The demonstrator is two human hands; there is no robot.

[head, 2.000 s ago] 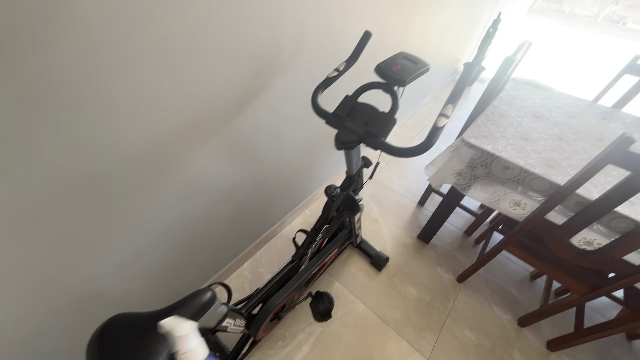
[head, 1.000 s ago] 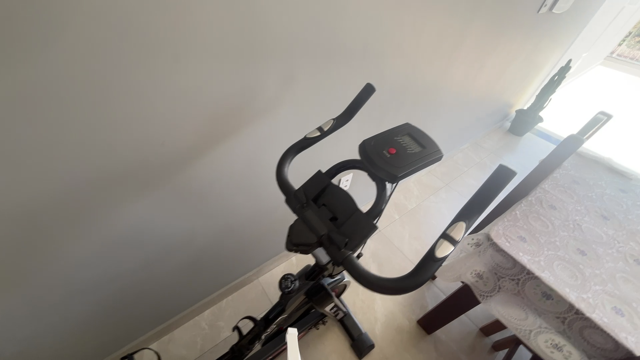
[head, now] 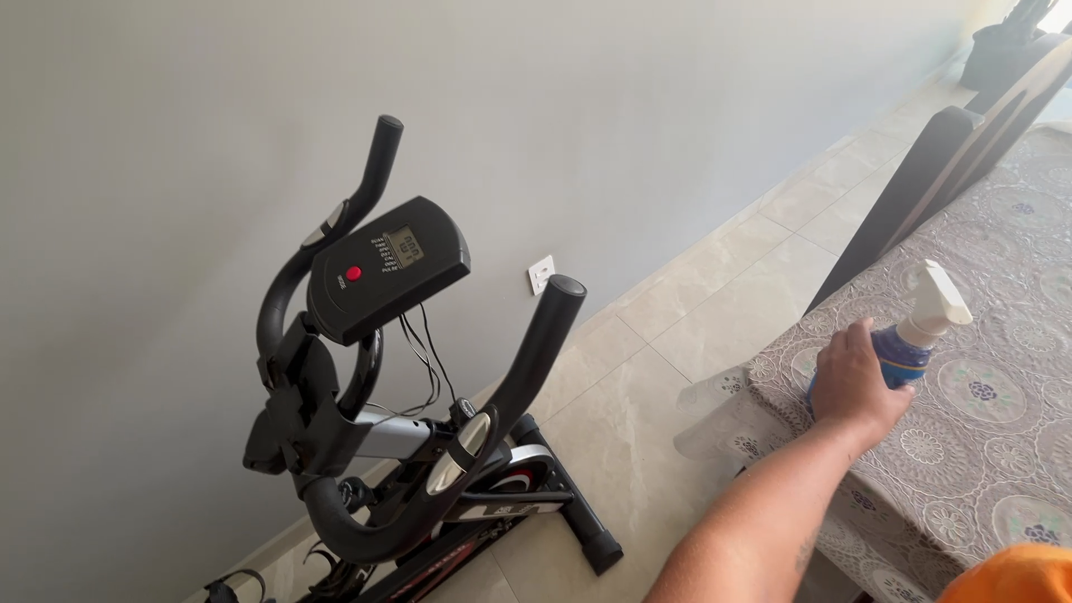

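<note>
My left hand (head: pixel 861 381) is closed around the blue body of a spray bottle (head: pixel 904 352) with a white trigger head, at the near corner of the cloth-covered table (head: pixel 984 419). The hand hides much of the bottle, and whether its base rests on the cloth cannot be told. My right hand is out of view. To the left of my arm stands a black exercise bike, its curved handlebar (head: pixel 536 352) and console (head: pixel 389 268) near the wall. The console has a red button and a lit-up or printed small display.
A dark wooden chair (head: pixel 904 201) stands at the table's far left side. A wall socket (head: pixel 542 275) is behind the handlebar, with thin cables (head: pixel 431 360) hanging under the console. The bike's front foot (head: pixel 599 548) rests on the tiled floor. A dark pot (head: pixel 988 59) stands farther back.
My left hand and forearm have come into view with the spray bottle at the table. A white top showed at the bottom edge earlier. The view has moved closer to the console.
</note>
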